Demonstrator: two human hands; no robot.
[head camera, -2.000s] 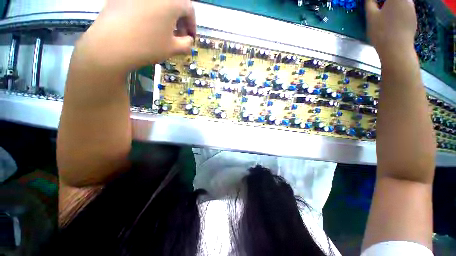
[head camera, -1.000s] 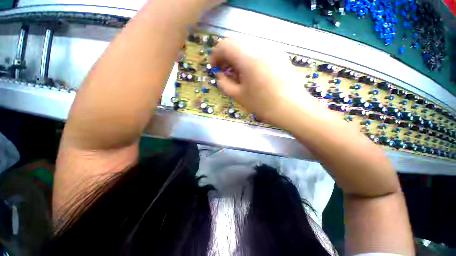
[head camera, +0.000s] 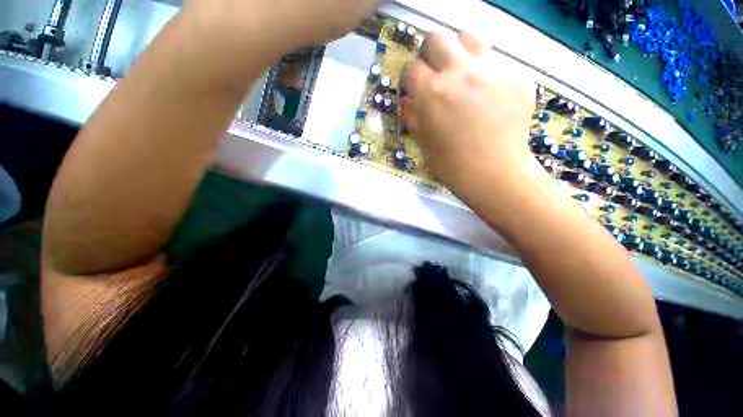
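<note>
The tan-yellow circuit board panel (head camera: 374, 124) lies between the conveyor rails, dotted with dark cans with pale tops and small blue parts. My right hand (head camera: 464, 94) is over the left part of the board row, fingers bent down towards the board. Its fingertips are partly hidden, so I cannot tell whether it pinches a part. My left forearm reaches up across the rails at the left. My left hand (head camera: 326, 12) is cut off by the top edge, and its fingers do not show.
Silvery conveyor rails (head camera: 314, 173) run across, with cross shafts (head camera: 104, 34) at the left. On the green shelf (head camera: 562, 49) lie black components (head camera: 604, 23), blue components (head camera: 674, 50) and smaller dark components (head camera: 729, 98). More populated boards (head camera: 652, 195) continue right. Dark hair hangs below.
My right hand has moved from the component heaps to the board's left part. My left hand has gone up, out past the top edge. The view has shifted and tilted.
</note>
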